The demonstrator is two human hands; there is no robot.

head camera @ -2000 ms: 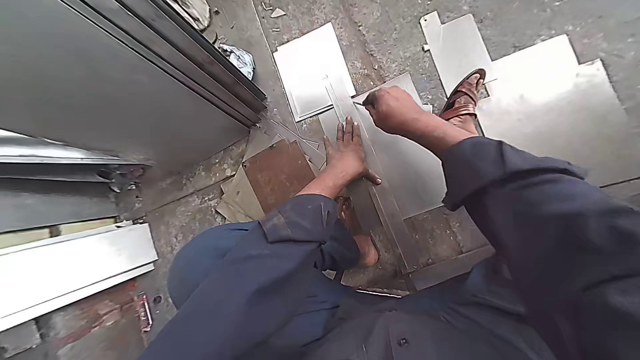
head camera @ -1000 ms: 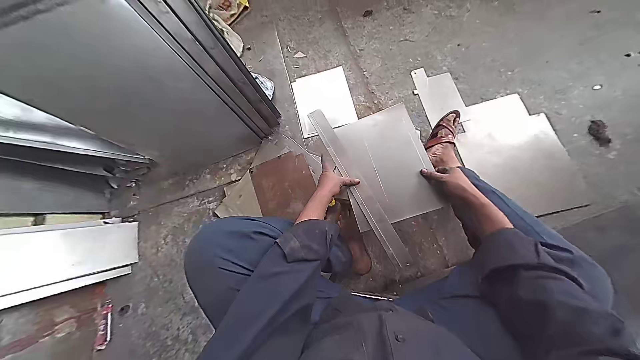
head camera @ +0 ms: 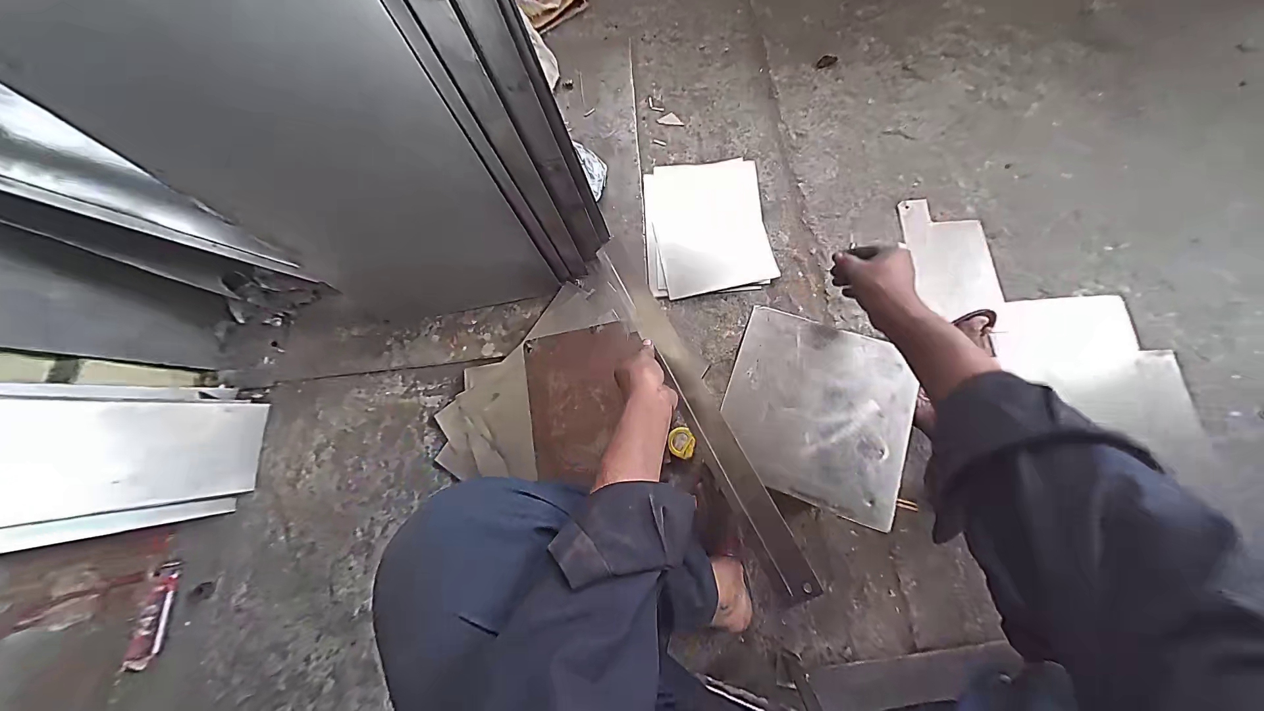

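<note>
My left hand [head camera: 647, 380] grips the edge of a long metal straightedge strip [head camera: 736, 474], which slants over a brown metal plate [head camera: 578, 395]. A yellow tape measure [head camera: 681, 442] lies just below that hand. My right hand [head camera: 879, 279] is raised over the floor with its fingers bent together; a thin sliver shows above them, but whether it is held cannot be made out. Below and left of this hand, a roughly square grey sheet-metal plate [head camera: 820, 420] lies tilted, apart from my fingers.
Bright metal sheets [head camera: 713, 227] are stacked ahead. Stepped sheet pieces [head camera: 1066, 346] lie at right beside my sandalled foot. Large metal panels [head camera: 296, 148] stand at left, above a long pale panel [head camera: 118, 454]. A red object [head camera: 153, 617] lies lower left.
My right hand has left the square plate's edge and moved up. The straightedge has moved left with my left hand, off the square plate, which now lies turned. The view has shifted.
</note>
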